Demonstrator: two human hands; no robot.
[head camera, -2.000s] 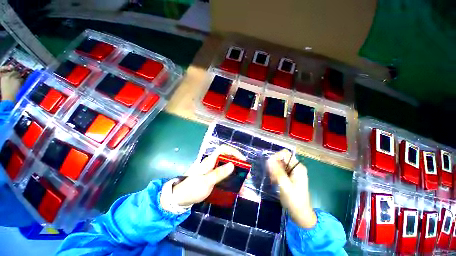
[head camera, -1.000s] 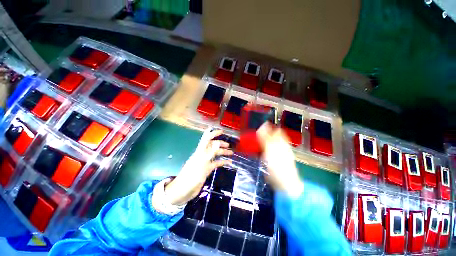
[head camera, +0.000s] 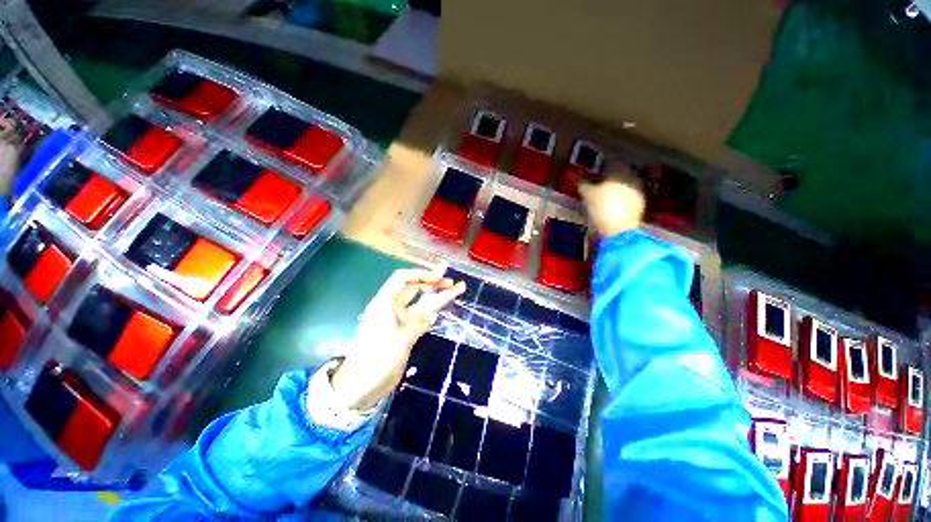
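My left hand (head camera: 400, 314) is over the top left corner of the panel tray (head camera: 478, 410). Its fingers are loosely curled and I see nothing held. The clear panel tray holds black screen panels (head camera: 464, 433). My right hand (head camera: 615, 207) reaches into the back row of the housing tray (head camera: 413, 237). It is beside a red device housing with a white-edged window (head camera: 585, 161). Its fingertips are dark and blurred, so I cannot tell what they hold. In the front row, red units with black upper parts (head camera: 500, 232) lie left of my right sleeve, which hides others.
A large clear left-hand tray (head camera: 352, 153) holds black-and-red units, one more orange. Right-hand housing trays (head camera: 737, 336) hold red white-framed units. Brown cardboard (head camera: 380, 209) lies under the housing tray. Part of another person's hand (head camera: 8, 148) shows at the left edge.
My right hand carried a red-and-black unit from over the panel tray to the housing tray's back row. My left hand first let go of the unit, then moved slightly down and left.
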